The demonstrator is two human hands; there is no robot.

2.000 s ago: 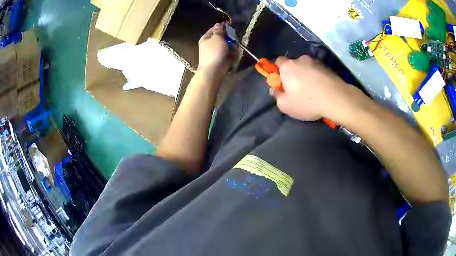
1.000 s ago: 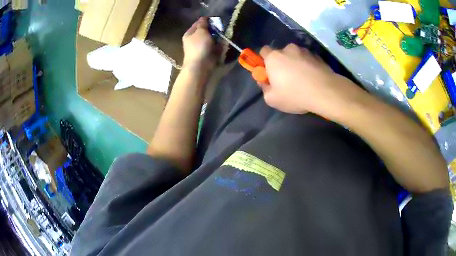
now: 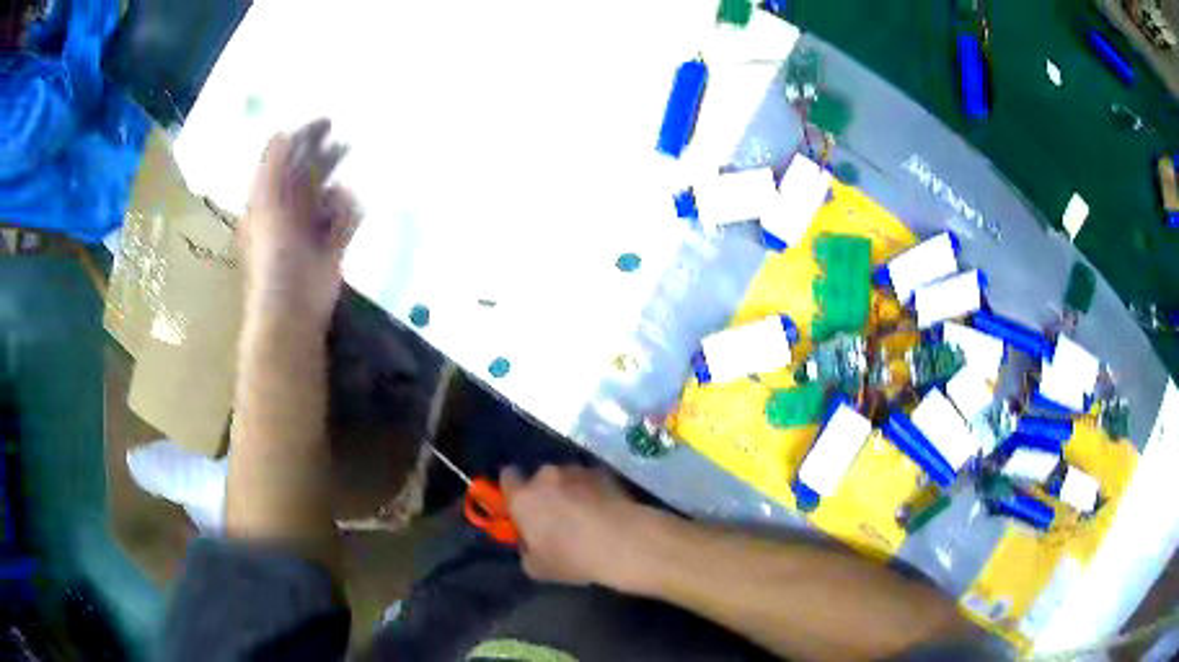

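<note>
My left hand [image 3: 304, 194] is blurred, over the left part of the white board [image 3: 478, 155]; its fingers are apart and no object shows in it. My right hand [image 3: 562, 524] is closed around the orange handle of a soldering iron [image 3: 491, 508], below the board's near edge. The iron's thin metal shaft points up and left. One blue battery cell [image 3: 683, 107] lies on the board's right part. Blue cells with white foam pads [image 3: 835, 450] and green circuit boards [image 3: 842, 287] lie piled on the grey and yellow printed sheet [image 3: 724, 420].
A dark green conveyor belt [image 3: 1034, 168] at upper right carries spaced blue cells. An open cardboard box [image 3: 168, 369] with crumpled white plastic [image 3: 181, 479] is at the left, below the board. Blue material [image 3: 65, 142] is at upper left.
The view has swung toward the bench. My left hand has moved from the iron's tip up over the white board, and the piece it held no longer shows. My right hand still holds the iron.
</note>
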